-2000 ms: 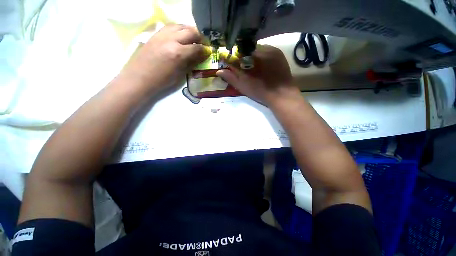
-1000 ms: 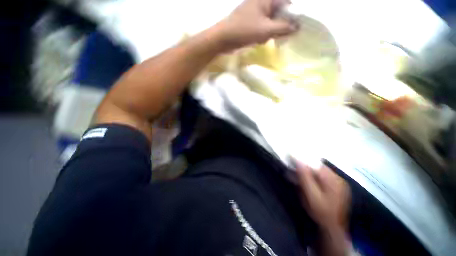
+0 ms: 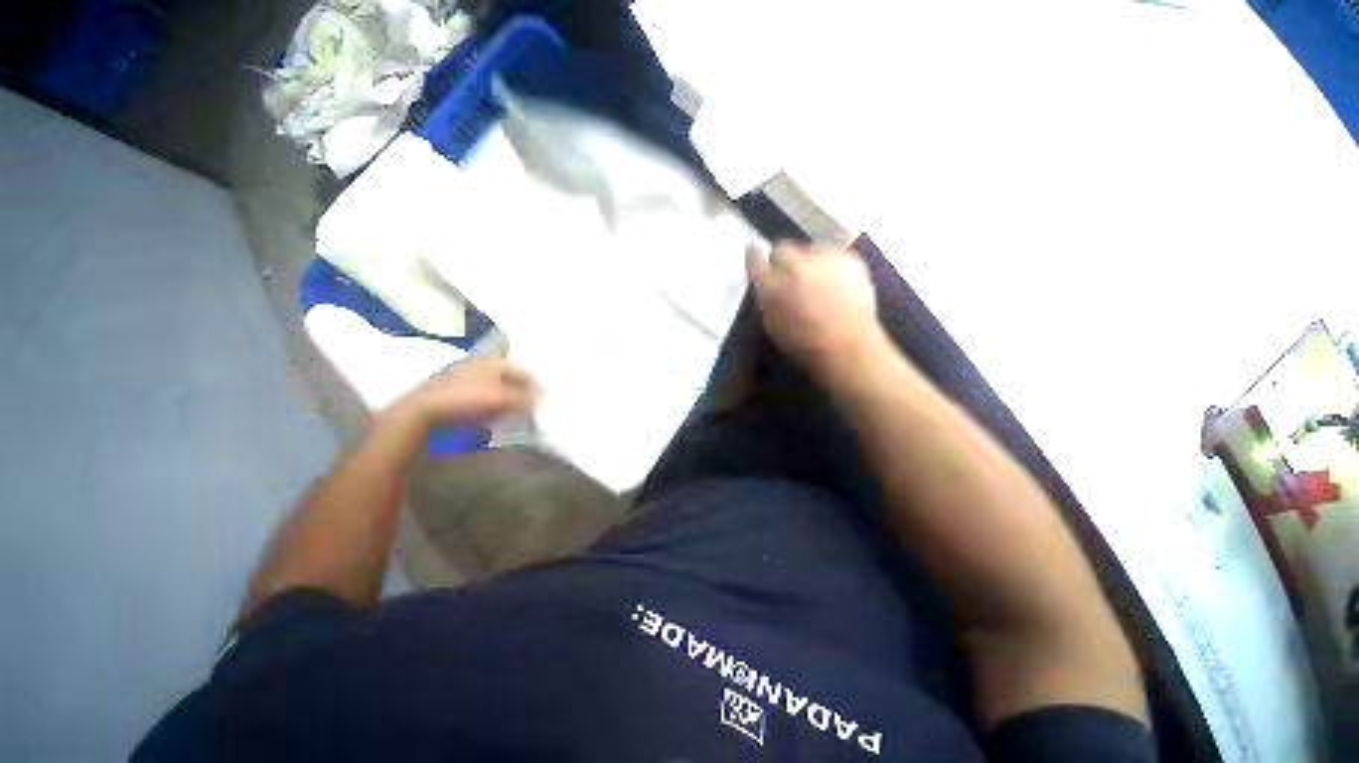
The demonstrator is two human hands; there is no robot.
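Observation:
A white fabric piece [image 3: 634, 283] hangs spread between my two hands, above and in front of a blue basket [image 3: 522, 57] at the left. My left hand [image 3: 477, 391], slightly blurred, grips its lower left edge. My right hand [image 3: 812, 295] pinches its right edge beside the table's edge. The fabric's far end is blurred and covers part of the basket. White folded pieces [image 3: 391, 224] lie on the basket, left of the held fabric.
A crumpled off-white heap [image 3: 358, 82] lies beyond the basket. The white table [image 3: 1043, 194] runs along the right. The machine bed with red tape [image 3: 1300, 496] is at the far right. A grey surface [image 3: 134, 447] fills the left.
The view has turned left from the sewing machine to the basket. Both hands have left the needle area and now hold the white fabric off the table, beside its edge.

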